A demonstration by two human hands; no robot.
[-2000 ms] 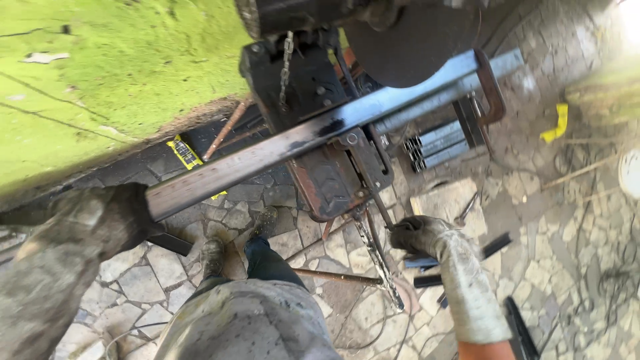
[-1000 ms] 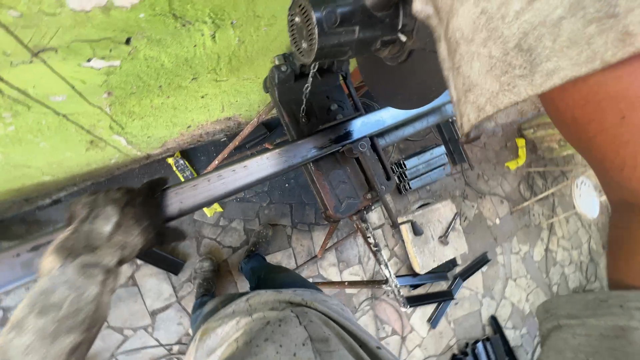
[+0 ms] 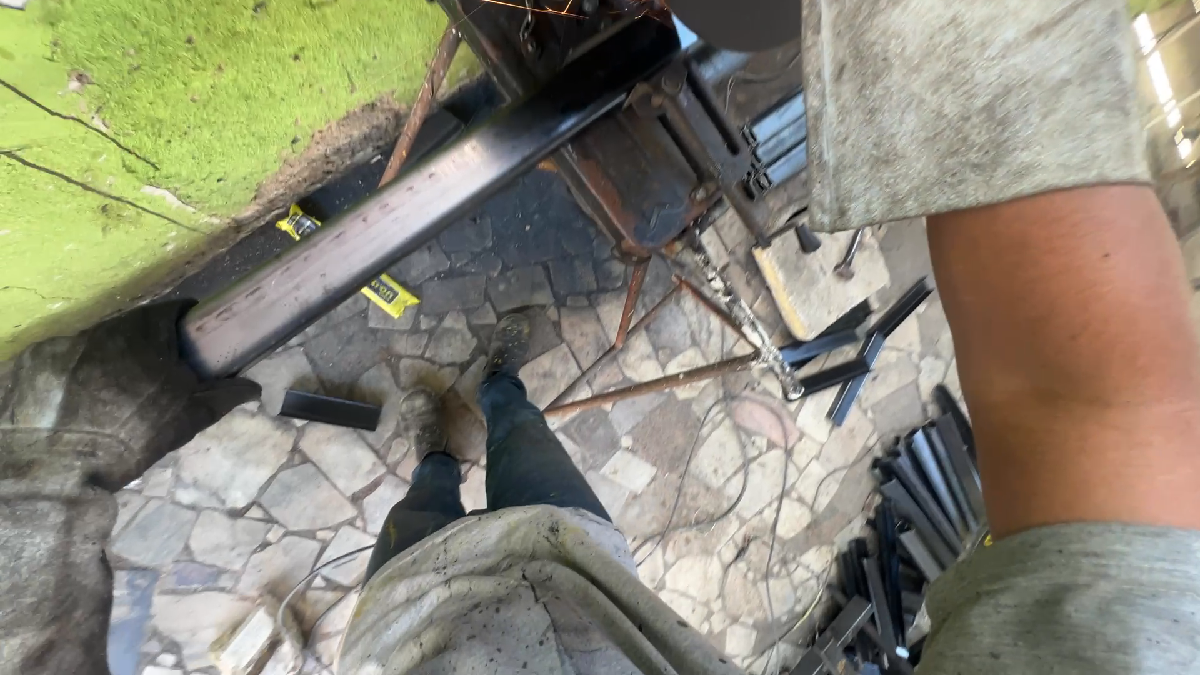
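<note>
My left hand (image 3: 122, 394), in a dark, dirty work glove, grips the near end of a square steel tube (image 3: 403, 216). The tube slopes up to the right across the metal base (image 3: 647, 178) of a chop saw, where a vise screw and clamp sit beside it. Part of the dark cutting disc (image 3: 741, 14) shows at the top edge, and orange sparks fly left of it. My right arm reaches up past the top of the view in a long glove cuff (image 3: 975, 103); the right hand itself is out of sight.
Rusty stand legs (image 3: 656, 384) spread over the stone-paved floor. Cut dark steel pieces (image 3: 919, 497) are piled at lower right, with others (image 3: 867, 352) by the stand. A green wall (image 3: 187, 122) borders the left. Cables (image 3: 694, 469) trail across the paving, and a block (image 3: 248, 637) lies at lower left.
My right hand has gone from beside the vise screw up out of view. Sparks now show at the saw. My left hand still holds the tube; the view has shifted closer.
</note>
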